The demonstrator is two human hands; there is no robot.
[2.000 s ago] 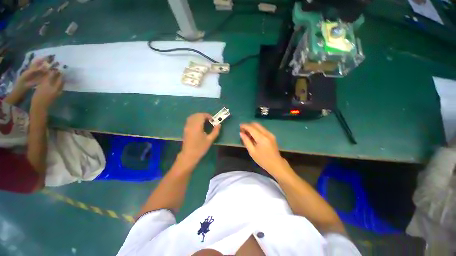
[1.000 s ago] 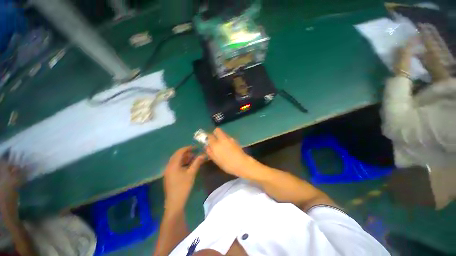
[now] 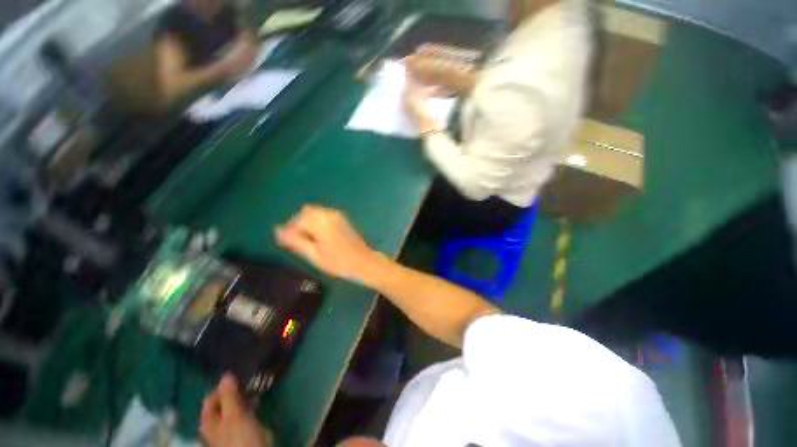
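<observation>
The black fixture base (image 3: 284,301) lies at the lower left with red lit digits on its front. A pale module (image 3: 249,312) sits in its nest. The clear guide plate and green press head (image 3: 175,284) with a bright yellow-green centre stand beside the nest. My left hand (image 3: 232,419) is at the base's left front corner, partly cut off by the bottom edge. My right hand (image 3: 323,242) is over the green bench, off the base's right side, fingers curled. Blur hides whether it holds anything.
A person in a pale top (image 3: 524,105) sits along the bench, hands over a white paper (image 3: 384,109). Another person (image 3: 201,52) is across at the upper left. A blue stool (image 3: 481,266) and a brown box (image 3: 607,157) stand beyond the bench edge.
The view has swung to the right. The module has gone from my right hand and a pale module now shows in the nest. My hands have parted to either side of the base.
</observation>
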